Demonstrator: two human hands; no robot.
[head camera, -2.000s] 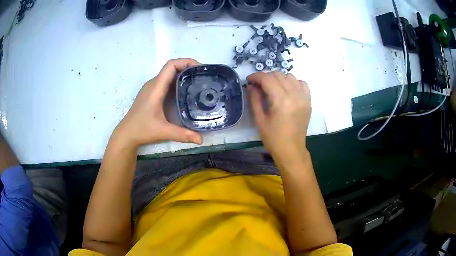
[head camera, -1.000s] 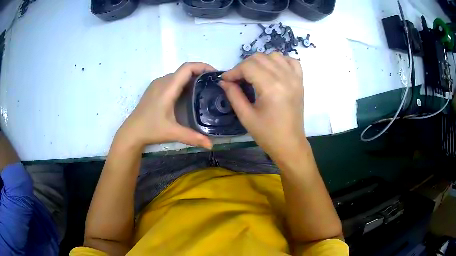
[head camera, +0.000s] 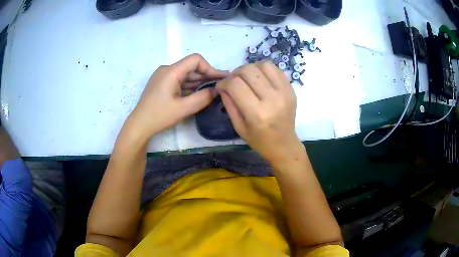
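Note:
The dark housing stands near the bench edge, its upper part covered by both hands. It looks tilted, and little of its inside shows. My left hand grips its upper left rim between thumb and fingers. My right hand is at the upper right rim, thumb and fingers pinched together beside the left fingertips. Whether a small part is between the right fingertips is hidden. A loose pile of small dark levers with pale round centres lies beyond my right hand.
A row of like housings stands at the far side on the white paper covering. Black boxes with a pale cable and a green spool are at the right. A person's blue sleeve is at the lower left.
My left hand has moved from around the housing's side up to its rim. My right hand came from beside the housing, reached inside it, and is now at the rim. The housing has tilted.

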